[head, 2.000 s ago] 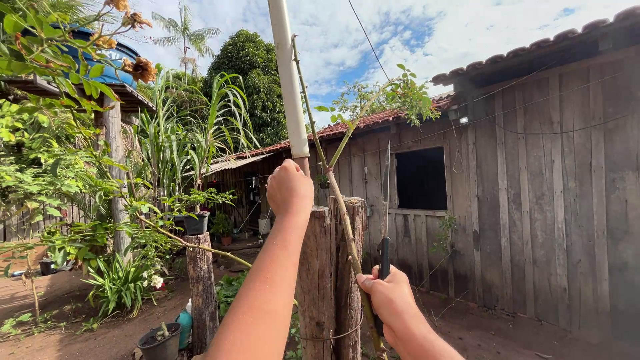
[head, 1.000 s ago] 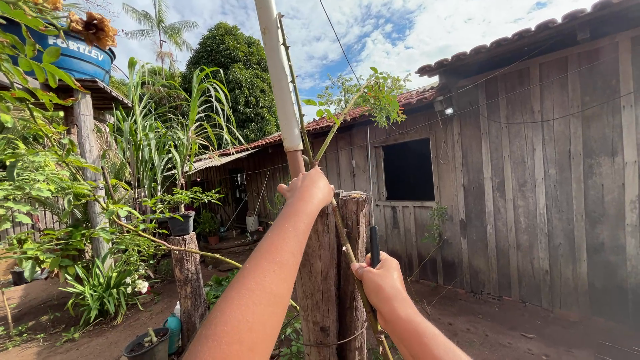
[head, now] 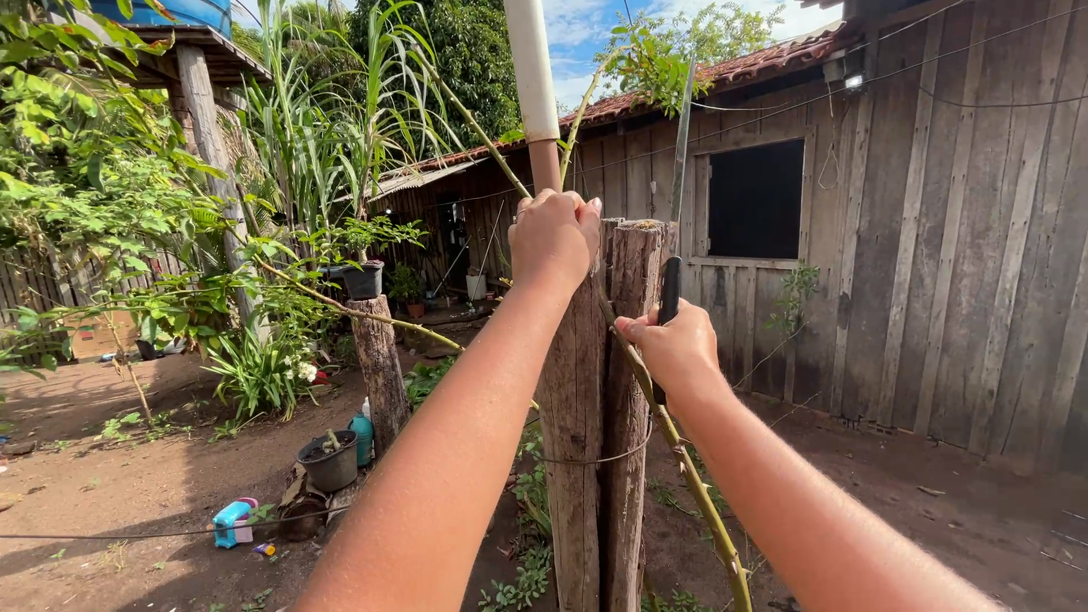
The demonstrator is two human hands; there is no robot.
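My right hand [head: 680, 344] is closed on the black handle of a knife [head: 681, 153], its long thin blade pointing up. The thumb and fingers of that hand also touch a thorny green stem [head: 710, 510], which runs from the lower right up past the wooden posts [head: 578, 425]. My left hand [head: 554, 238] is wrapped around something at the post top, by the brown lower part of a white pipe [head: 535, 76]; the palm is hidden, so whether it grips pipe, stem or both I cannot tell. Two green stem parts fork out above it, one leafy at the tip.
A wire [head: 608, 459] loops around the posts. Behind stand a plank house wall [head: 952, 255] and its dark window [head: 755, 200]. At left are a shorter post [head: 378, 365], a potted plant [head: 364, 279], a bucket [head: 330, 463] and another thorny branch [head: 374, 316].
Beside the pipe, one stem that stood close along it now leans away to the left. Both hands remain near the posts, the right still with the knife. The view has tilted down.
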